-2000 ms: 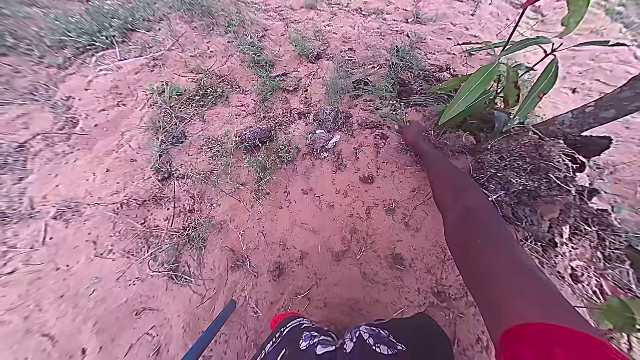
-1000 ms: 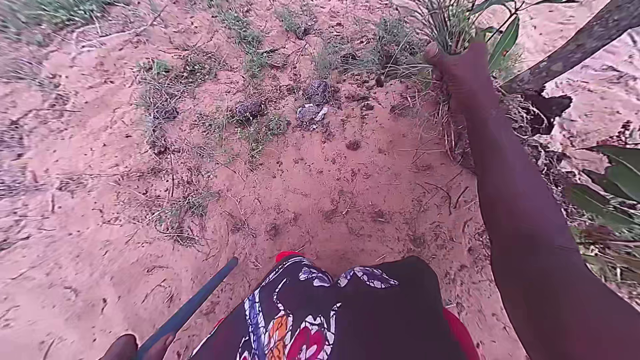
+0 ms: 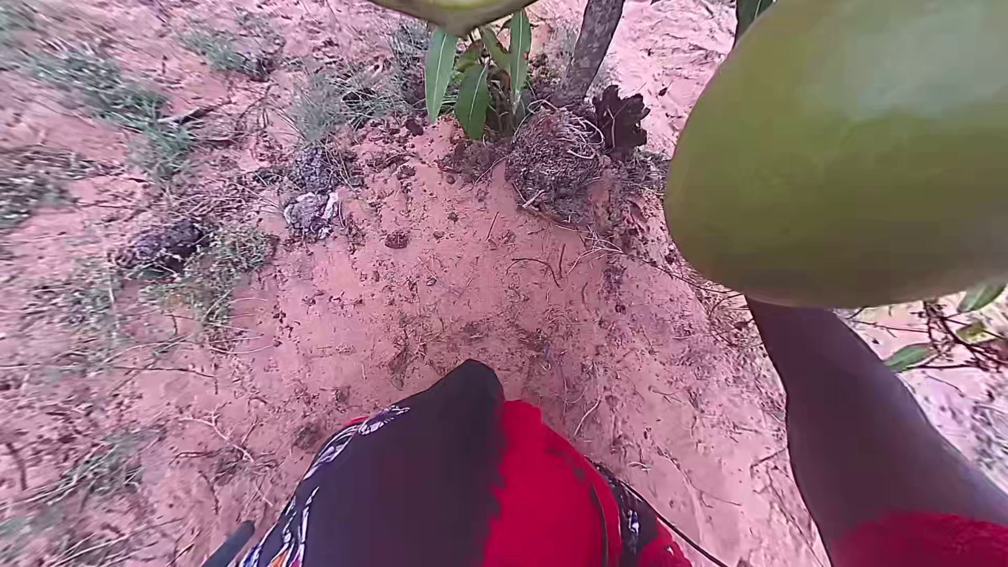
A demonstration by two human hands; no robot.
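A large green fruit, very near the camera, fills the upper right. My right forearm runs up behind it, so my right hand is hidden. The end of a dark blue pole shows at the bottom left, while my left hand is outside the frame. At the top, a tree trunk rises from the soil beside a leafy green shoot. Uprooted-looking dry grass and roots lie in a clump at the trunk's foot.
Part of another green fruit hangs at the top edge. Grass tufts, a dark clod and a pale clod lie on the reddish sandy ground. Leafy twigs are at the right.
My right hand, seen at the grass by the trunk one second ago, is now hidden. My left hand has left view. Green fruits have come into view close up; the view has shifted.
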